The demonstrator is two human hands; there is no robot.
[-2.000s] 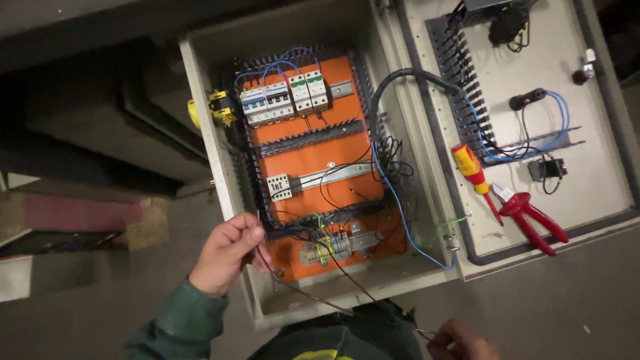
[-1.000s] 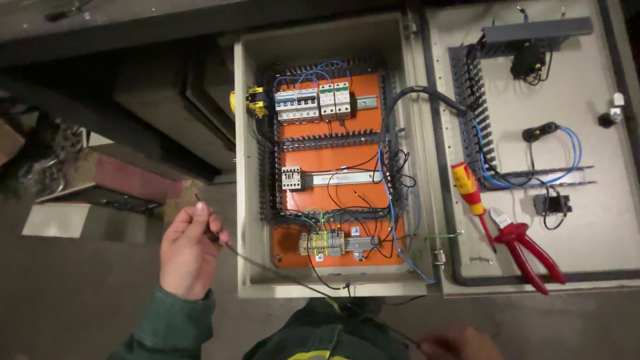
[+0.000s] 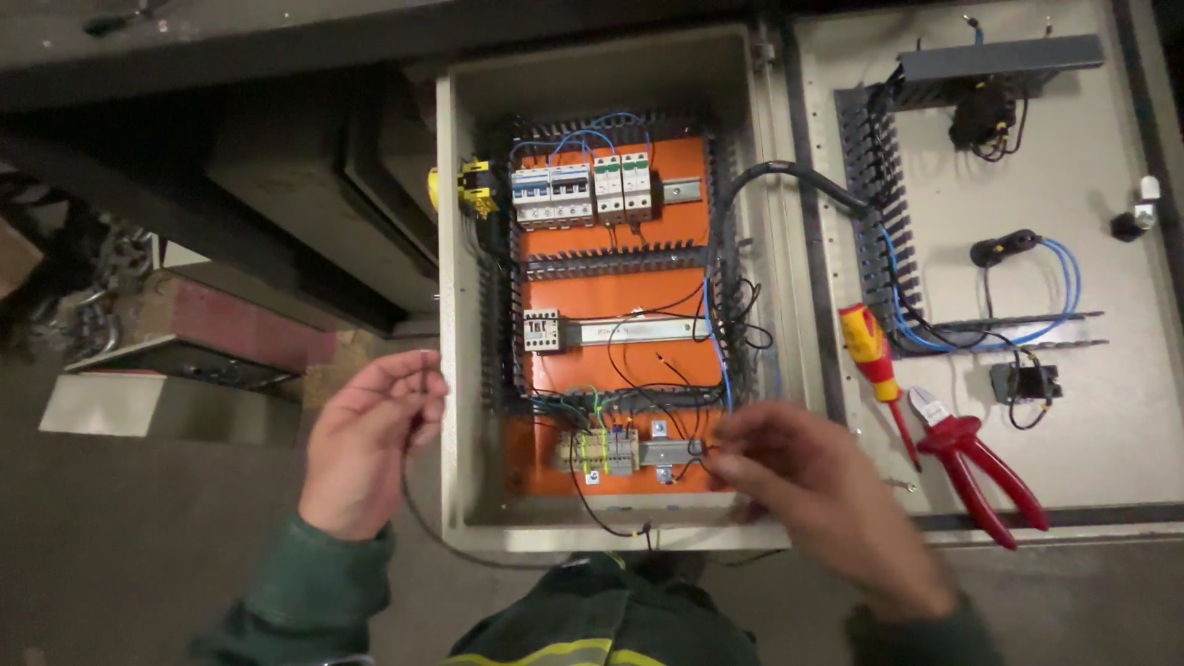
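My left hand (image 3: 365,444), left of the enclosure's wall, pinches a black wire (image 3: 435,536) that loops down below the box. Over the lower right corner of the open electrical enclosure (image 3: 453,305) is my right hand (image 3: 805,490), blurred, its fingertips close to thin black wires by a short DIN rail (image 3: 671,451); whether it grips one is unclear. Inside, an orange mounting plate (image 3: 601,287) carries circuit breakers (image 3: 581,192), a contactor (image 3: 542,330) and terminal blocks (image 3: 599,450), with slotted wiring ducts (image 3: 610,262) between them.
On the enclosure door (image 3: 953,213) at the right lie a red and yellow screwdriver (image 3: 869,356) and red-handled diagonal cutters (image 3: 971,453). A thick black cable (image 3: 786,171) joins box and door. A yellow switch (image 3: 474,188) sits on the left wall. A dark bench edge (image 3: 277,55) crosses the top left.
My right hand has risen from below the box to its lower right corner. My left hand still has the black wire. The view has shifted.
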